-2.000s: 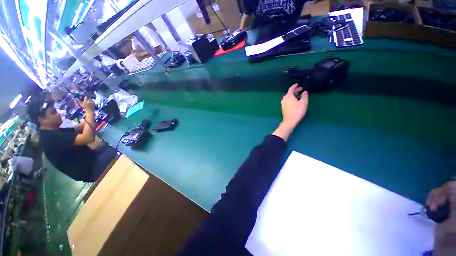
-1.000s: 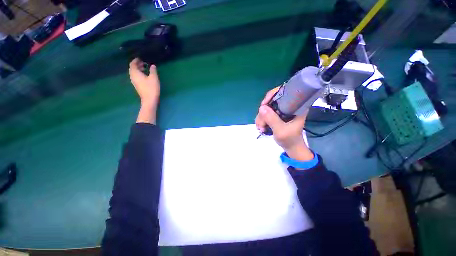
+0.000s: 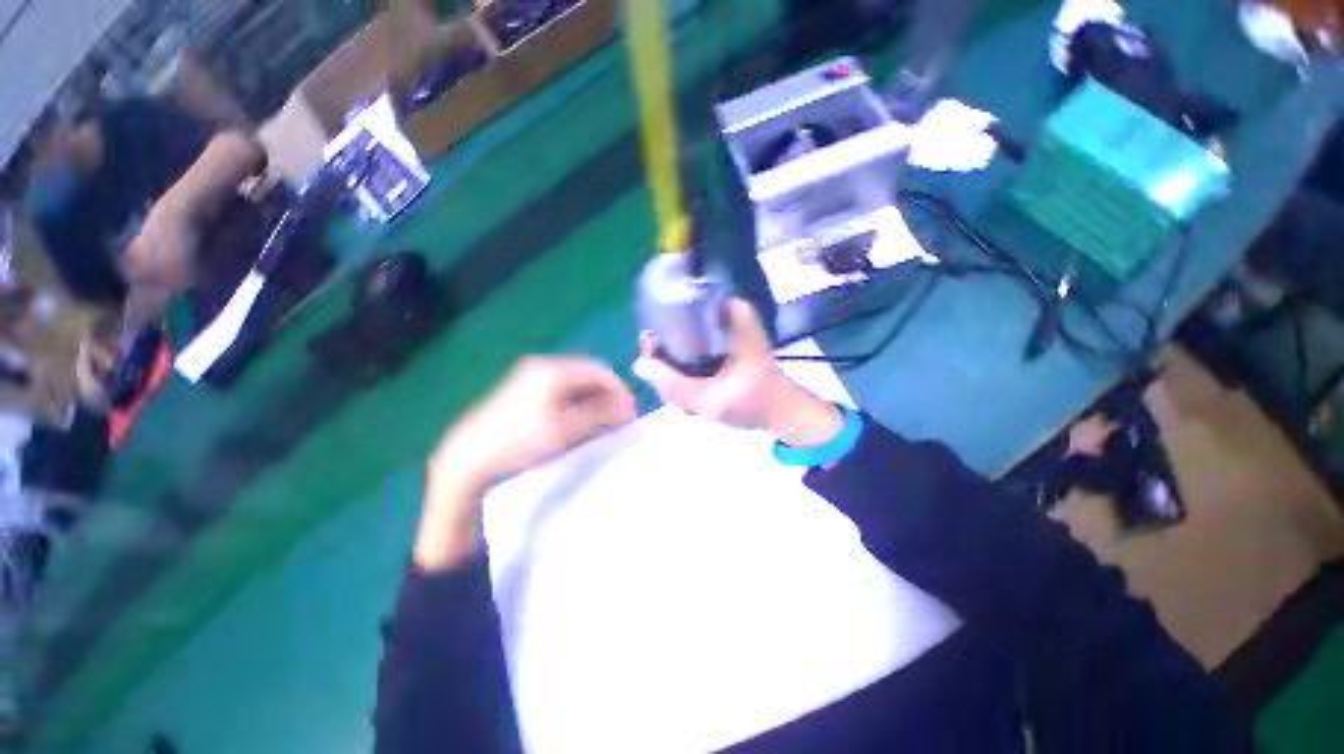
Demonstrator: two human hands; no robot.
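Observation:
My right hand (image 3: 725,380) is closed around the grey electric screwdriver (image 3: 683,312), which hangs from a yellow cord above the far edge of the white sheet (image 3: 678,575). The screwdriver's bit cannot be made out. My left hand (image 3: 534,420) is blurred, with its fingers curled, over the sheet's far left edge, just left of the screwdriver. I cannot tell whether it holds anything. A black unit (image 3: 395,301) stands on the green bench beyond my left hand, apart from it.
The screw feeder (image 3: 826,192) stands beyond the sheet at the right. A teal perforated box (image 3: 1116,180) with black cables is further right. A cardboard box (image 3: 1201,501) with black parts is below the bench edge. A person (image 3: 140,199) is across the bench, near a white tray (image 3: 378,159).
The view has swung. My left hand has moved away from the black unit and back over the sheet, near the screwdriver. My right hand still holds the screwdriver, now more upright.

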